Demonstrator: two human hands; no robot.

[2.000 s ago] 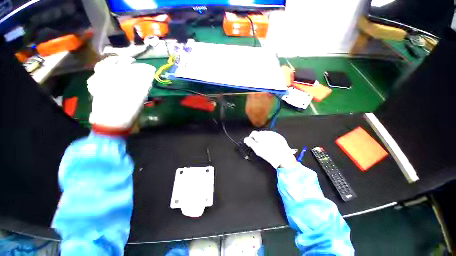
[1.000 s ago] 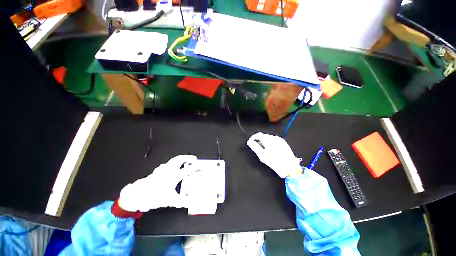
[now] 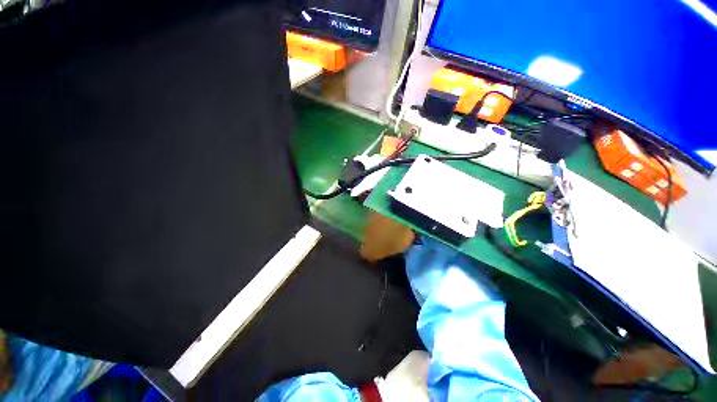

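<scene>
My left hand (image 3: 407,380), white-gloved with a red cuff, is at the bottom edge, partly cut off and partly behind my right sleeve; its fingers and any hold cannot be made out. My right arm in its light blue sleeve (image 3: 464,322) reaches forward under the green shelf (image 3: 511,271); the right hand is hidden there. A thin black lead (image 3: 382,302) lies on the black mat (image 3: 322,306) left of the sleeve. The white-topped unit (image 3: 452,195) with dark sides sits on the shelf above the arm. The tested box is not in view.
A clipboard with papers (image 3: 641,275) and a yellow cable (image 3: 525,217) are on the shelf. Behind are a power strip (image 3: 464,145), orange boxes (image 3: 629,157) and a blue-screened monitor (image 3: 582,63). A black side panel (image 3: 149,173) and white strip (image 3: 248,306) stand left.
The view has swung left. My right hand has left the mat and gone under the shelf. The tested box, remote, pen and orange card have left the picture.
</scene>
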